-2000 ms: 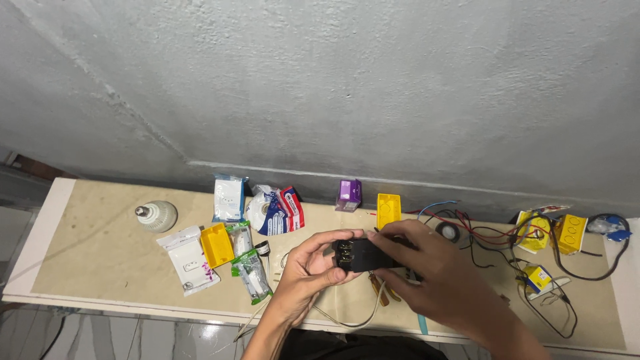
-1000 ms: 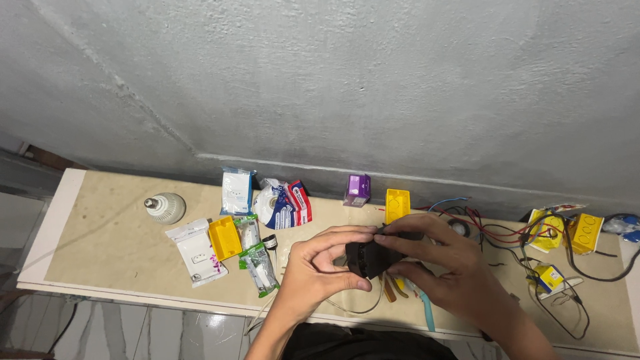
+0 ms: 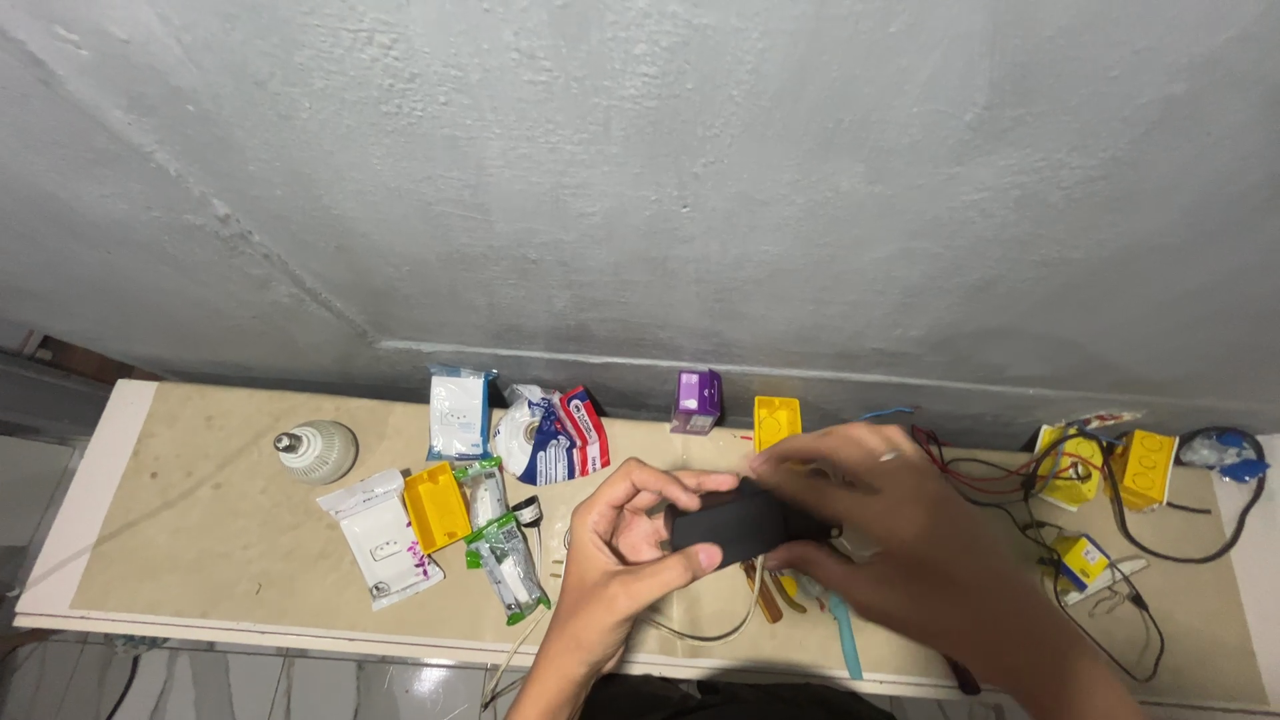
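Observation:
A black plastic device housing (image 3: 735, 525) is held above the front middle of the table. Its smooth side faces up, and its inside is hidden. My left hand (image 3: 640, 540) grips its left end, thumb on the near edge and fingers at the far edge. Around its right end, my right hand (image 3: 860, 510) is blurred, with fingers and thumb on either side of the housing; whether they press on it is hard to tell. Below the hands, partly covered, lie tools with orange-brown handles (image 3: 765, 597) and a light-blue strip-like item (image 3: 845, 635). A pale cable (image 3: 720, 637) curves beneath the housing.
Left stand a light bulb (image 3: 318, 452), a white packet (image 3: 385, 540), a yellow electrical box (image 3: 437, 508) and green-edged packets (image 3: 507, 570). A purple carton (image 3: 697, 402) and another yellow box (image 3: 777, 422) are near the grey wall (image 3: 640, 200). Right are tangled wires (image 3: 985, 480) and yellow boxes (image 3: 1145, 470).
Two seconds ago the housing showed metal parts at its left end; it was then tilted, and now its smooth black face is up. Both hands have stayed around it.

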